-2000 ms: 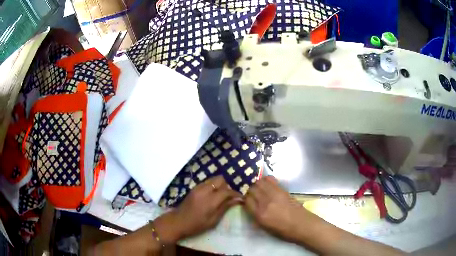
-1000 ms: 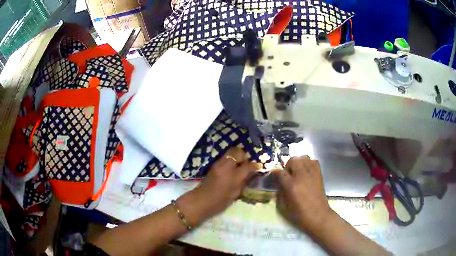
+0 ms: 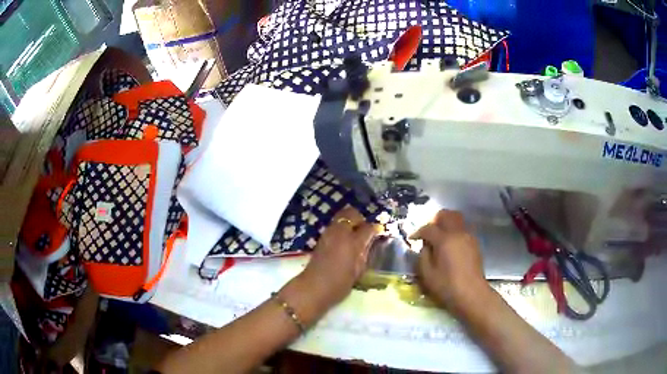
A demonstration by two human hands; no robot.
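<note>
The navy and cream printed fabric panel (image 3: 311, 208) lies at the needle end of the cream sewing machine (image 3: 497, 142), partly under white padded backing (image 3: 259, 157). My left hand (image 3: 342, 252) is bare, with a ring and bracelet, and pinches the panel's near edge just left of the needle area. My right hand (image 3: 452, 256) is just right of and in front of the presser foot, fingers curled and fingertips close together. What its fingertips hold is lost in the lamp glare. The needle is not clearly visible.
Red-handled scissors (image 3: 559, 270) lie under the machine arm at right. Sewn orange-bordered panels (image 3: 113, 219) are piled at left, by a cardboard box (image 3: 179, 40). More printed fabric (image 3: 322, 44) is heaped behind the machine. The white table (image 3: 483, 329) has a yellowish patch in front.
Since the oldest frame my hands have moved from the panel's near corner up to the presser foot and apart. The panel's near edge has shifted up, showing a small orange strip at its left corner.
</note>
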